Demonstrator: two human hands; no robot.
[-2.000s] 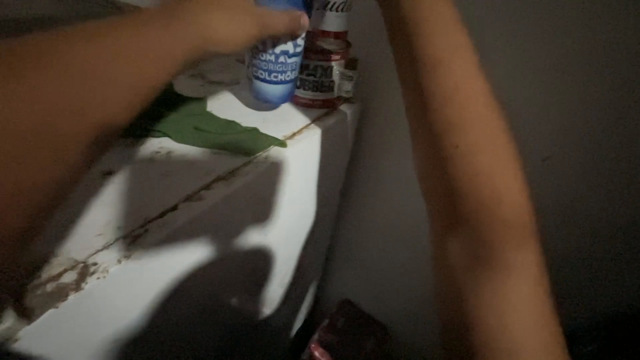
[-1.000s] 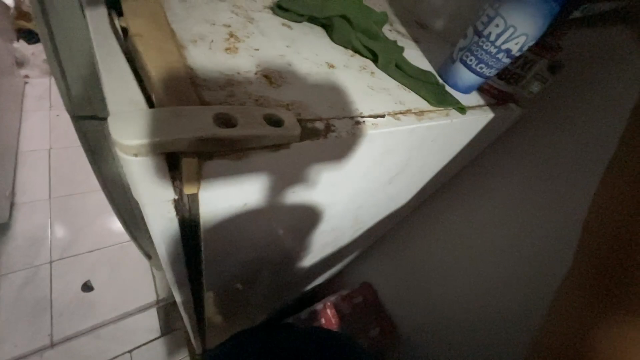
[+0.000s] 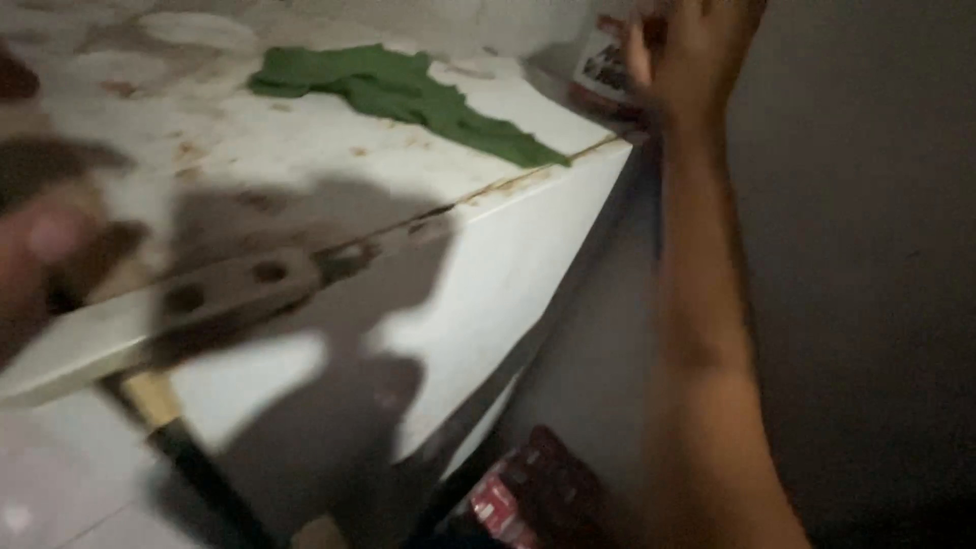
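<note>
My right hand (image 3: pixel 686 61) reaches to the far right corner of a white, rust-stained appliance top (image 3: pixel 274 145), its fingers at a red bottle with a label (image 3: pixel 606 72). Whether they grip it is hidden. My left hand (image 3: pixel 57 236) is blurred at the left edge, over the top near the plastic hinge cover with two holes (image 3: pixel 229 286); what it holds, if anything, cannot be made out. A crumpled green cloth (image 3: pixel 427 95) lies across the top, one end at the front edge.
A grey wall (image 3: pixel 854 229) runs along the right side. Below, between appliance and wall, is a red patterned package (image 3: pixel 503 507). A piece of wood (image 3: pixel 152 396) shows under the hinge cover, above pale floor tiles (image 3: pixel 99 488) at lower left.
The blue can seen beside the red bottle is out of view. My right hand now shows at the bottle, and my left hand has come in at the left edge. The view has shifted.
</note>
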